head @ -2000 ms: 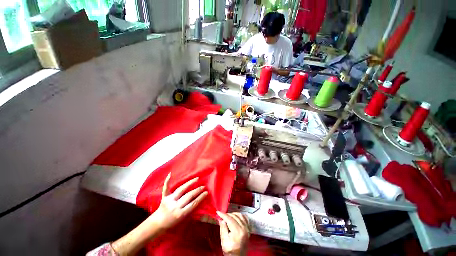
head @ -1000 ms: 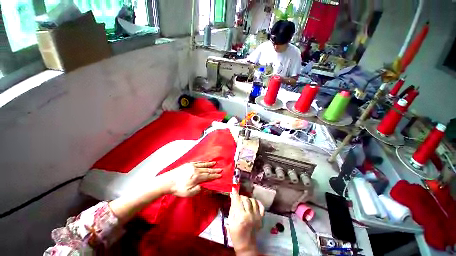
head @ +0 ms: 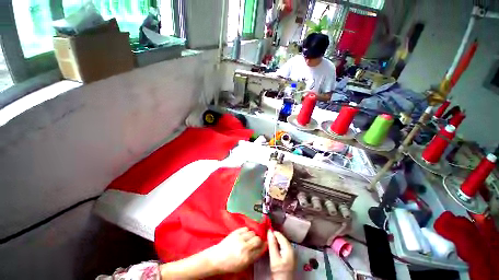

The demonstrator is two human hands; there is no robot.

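Observation:
The red fabric panel (head: 191,227) lies left of the overlock machine's head (head: 317,199) and hangs over the table's front edge. The grey-green cloth plate (head: 247,191) is uncovered, with red cloth around its left and front sides. My left hand (head: 241,250) is closed on the red fabric in front of the plate. My right hand (head: 281,256) pinches the fabric's edge just in front of the presser foot area (head: 266,206). The fingertips of both hands are close together. The needle itself is too small to make out.
Another red piece (head: 175,158) lies by the wall. Red thread cones (head: 344,120) and a green cone (head: 377,130) stand behind the machine. A pink-red spool (head: 342,247) and a black flat rectangle (head: 379,251) lie right. A person in white (head: 314,71) sits beyond.
The red panel has moved off the cloth plate towards me, uncovering it. My left hand has gone from lying flat on the cloth to gripping it near my right hand. The view has shifted.

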